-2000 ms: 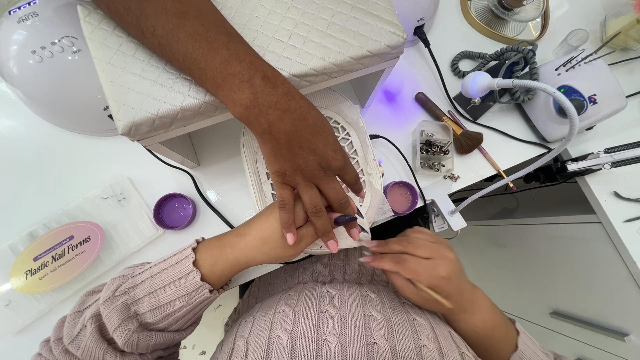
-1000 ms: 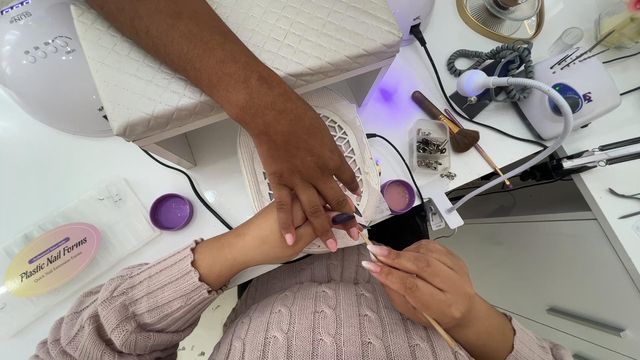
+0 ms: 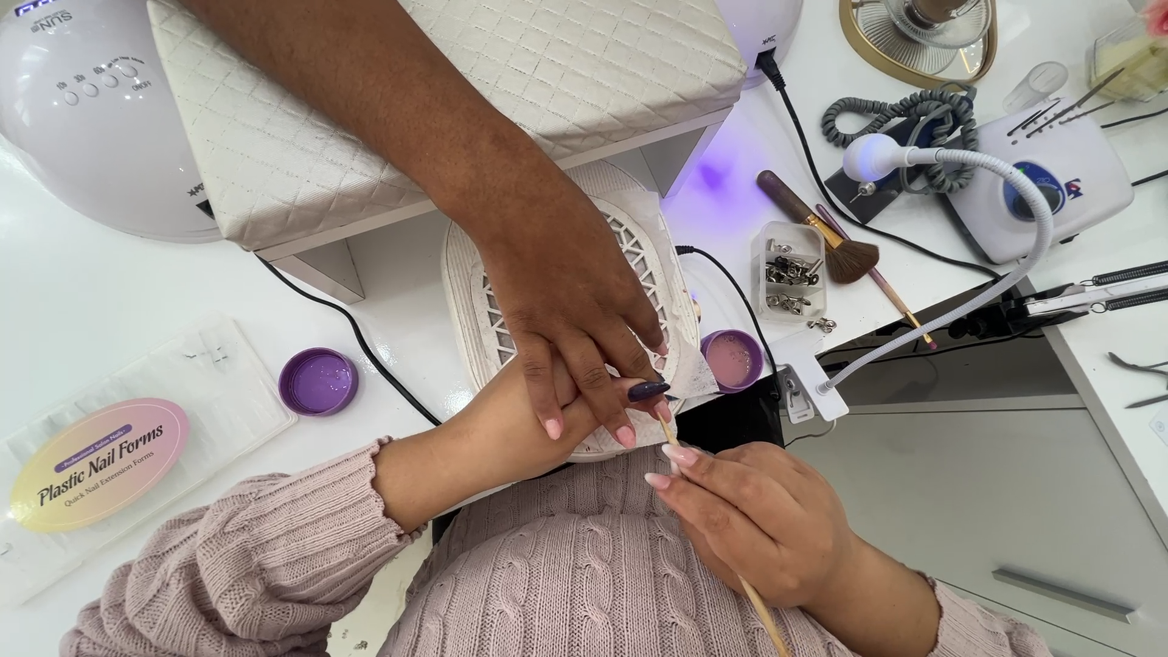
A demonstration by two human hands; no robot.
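Observation:
My left hand (image 3: pixel 534 397) lies beneath another person's hand (image 3: pixel 579 301) and holds its fingers; most of my fingers are hidden, but a dark-painted nail (image 3: pixel 648 391) shows. Between the fingertips of my right hand (image 3: pixel 762 520) is a thin wooden stick (image 3: pixel 765 613), its tip touching or close to a pink-nailed fingertip of the other person. Under both hands sits a white vented nail dust collector (image 3: pixel 465 301) with a white paper sheet (image 3: pixel 698 376). An open purple jar of pinkish gel or powder (image 3: pixel 730 361) stands just right of the fingers.
A quilted white armrest (image 3: pixel 584 73) supports the person's forearm. Purple lid (image 3: pixel 318 381) and plastic nail forms pack (image 3: pixel 100 465) lie left. On the right are a box of metal bits (image 3: pixel 792 274), a makeup brush (image 3: pixel 844 255), a gooseneck lamp (image 3: pixel 1040 210), an electric nail file unit (image 3: pixel 1049 192) and cables.
My right hand has moved up towards the other person's fingertips with the stick, from lower right two seconds ago. My left hand and the other person's hand stay about where they were.

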